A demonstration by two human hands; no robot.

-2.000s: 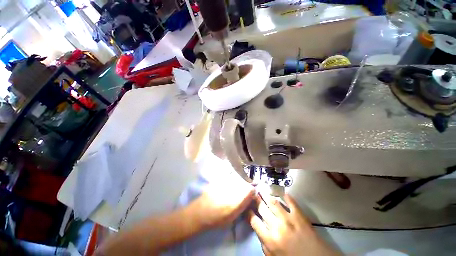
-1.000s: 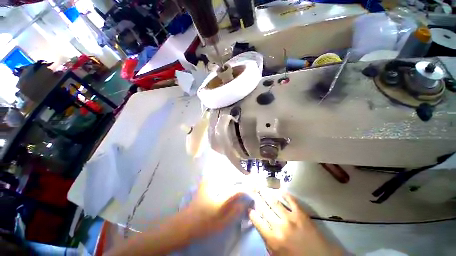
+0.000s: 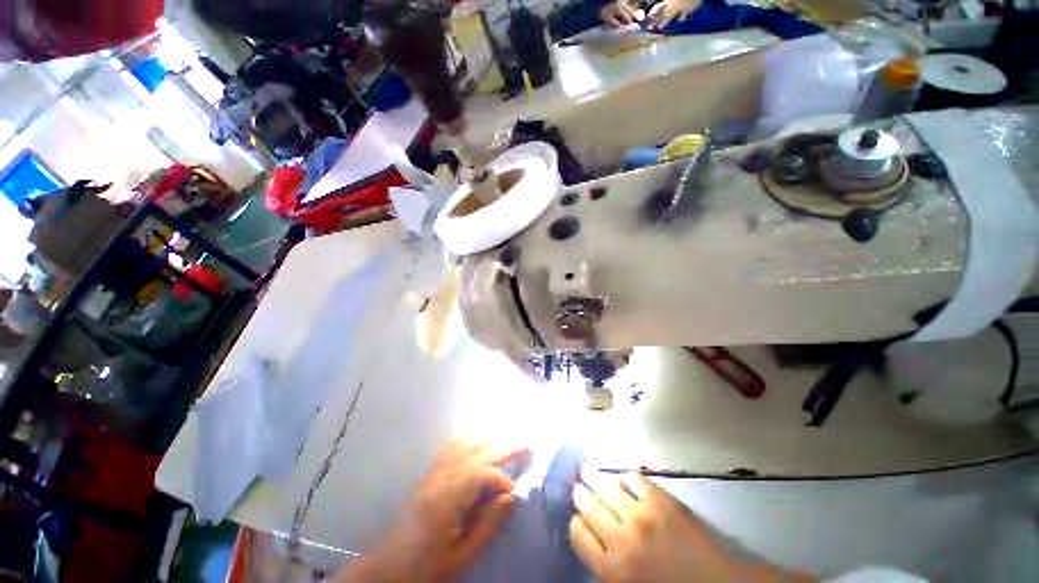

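The off-white sewing machine (image 3: 729,268) lies across the right side. Its presser foot area (image 3: 592,387) is washed out by the lamp. A pale blue-grey fabric piece (image 3: 553,512) lies in front of the needle. My left hand (image 3: 456,507) grips the fabric's left side between thumb and finger. My right hand (image 3: 644,530) rests on its right edge with fingers bent; whether it pinches the cloth is unclear. Both hands are bare. The white tape roll (image 3: 499,203) sits tilted above the machine head.
Pale fabric pieces (image 3: 237,427) lie at the table's left. Red-handled snips (image 3: 729,370) lie behind the needle under the arm. A white strip (image 3: 989,233) wraps the arm. Another person's hands (image 3: 647,14) show at the top. An orange-topped thread cone (image 3: 891,89) stands behind.
Both hands have drawn back from the needle towards me, with fabric now visible between them. The view has shifted, so the machine sits further left and the wrapped strip shows.
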